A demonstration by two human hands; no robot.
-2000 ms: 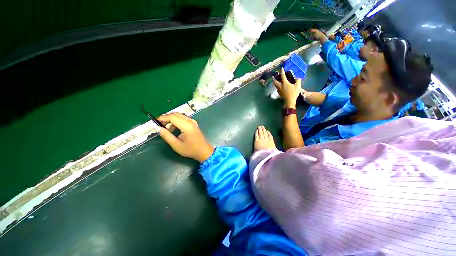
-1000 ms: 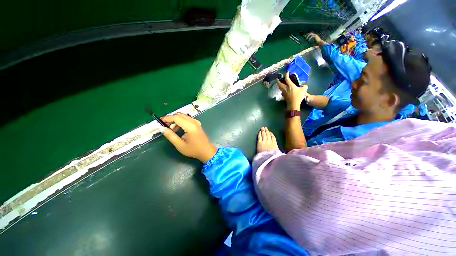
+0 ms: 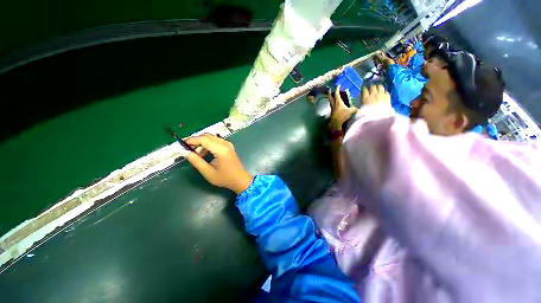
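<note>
My right hand (image 3: 215, 160), bare with a blue sleeve, rests at the worn white bench edge strip. Its thumb and fingers hold a thin dark stick-like tool (image 3: 177, 139), possibly tweezers, like a pen. The tool's far end points up and left over the green conveyor belt (image 3: 113, 160) and looks faint. No phone is at the tool. My left hand is not in view.
A white-wrapped post (image 3: 270, 68) stands at the bench edge. Right of it, a neighbour in blue holds a dark object (image 3: 344, 97) near a blue bin (image 3: 349, 81). A person in a pink striped smock (image 3: 439, 195) fills the right. A dark phone-like unit (image 3: 296, 76) lies on the belt.
The pink-sleeved person's arm has risen from the bench, its hand now beside the neighbour's hands. My right hand has barely moved and still holds the tool.
</note>
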